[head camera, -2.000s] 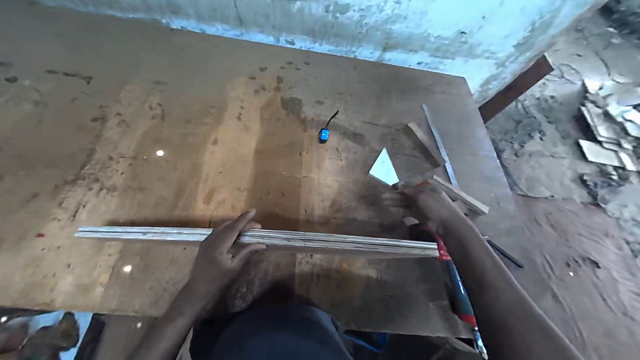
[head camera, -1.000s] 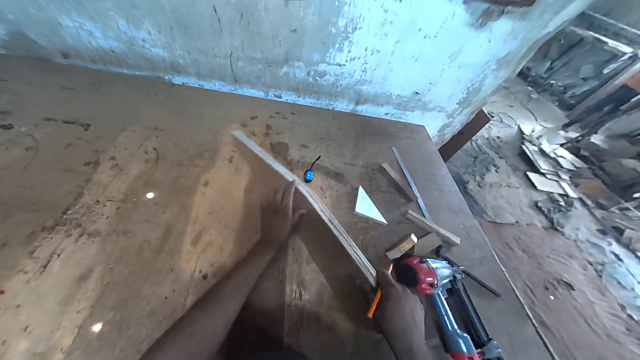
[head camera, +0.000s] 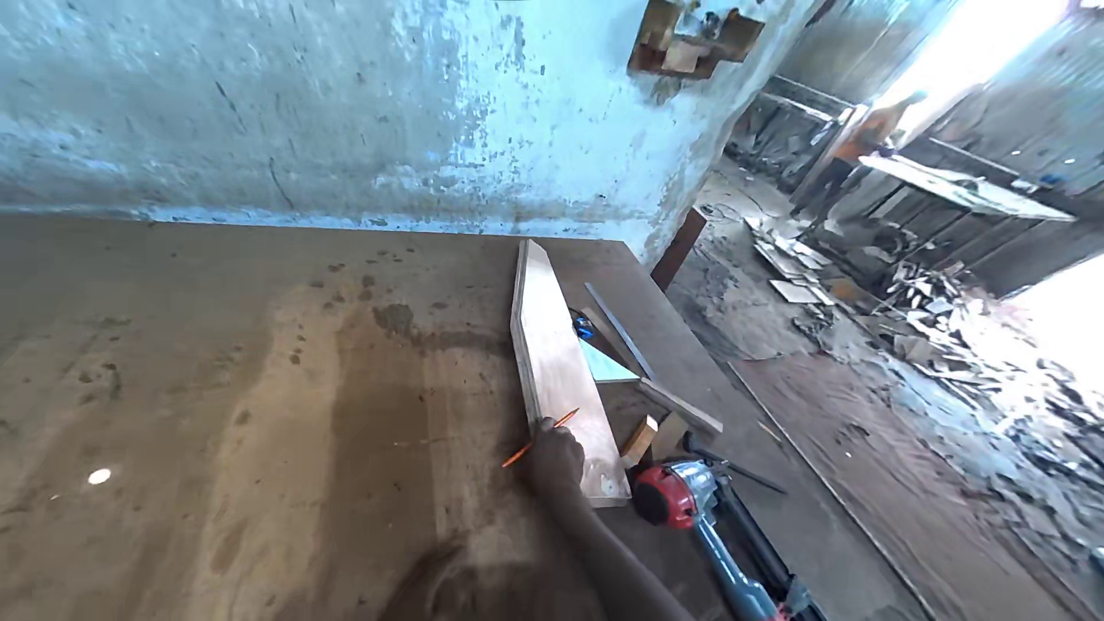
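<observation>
My right hand (head camera: 556, 457) holds an orange pencil (head camera: 565, 418) and rests on the left edge of a long pale wooden board (head camera: 561, 362), near its lower end. The board lies with its broad face up, its far end cut at an angle, and layered edges show along its left side. To the right of its near end lies a red and grey nail gun (head camera: 681, 496). A pale triangular piece (head camera: 606, 364) and a small blue object (head camera: 584, 328) sit beside the board's right edge. My left hand is not in view.
Wood offcuts (head camera: 681, 405) and a thin metal strip (head camera: 619, 329) lie on the right part of the wooden table (head camera: 371, 431). A peeling wall (head camera: 345, 121) borders its far side. Beyond, a person (head camera: 862, 142) stands by another table (head camera: 975, 185), near scattered scraps (head camera: 940, 319).
The board has turned from lying across the view to pointing away, now broad face up. My left hand has left the view. My right hand has moved onto the board. The view has tilted up.
</observation>
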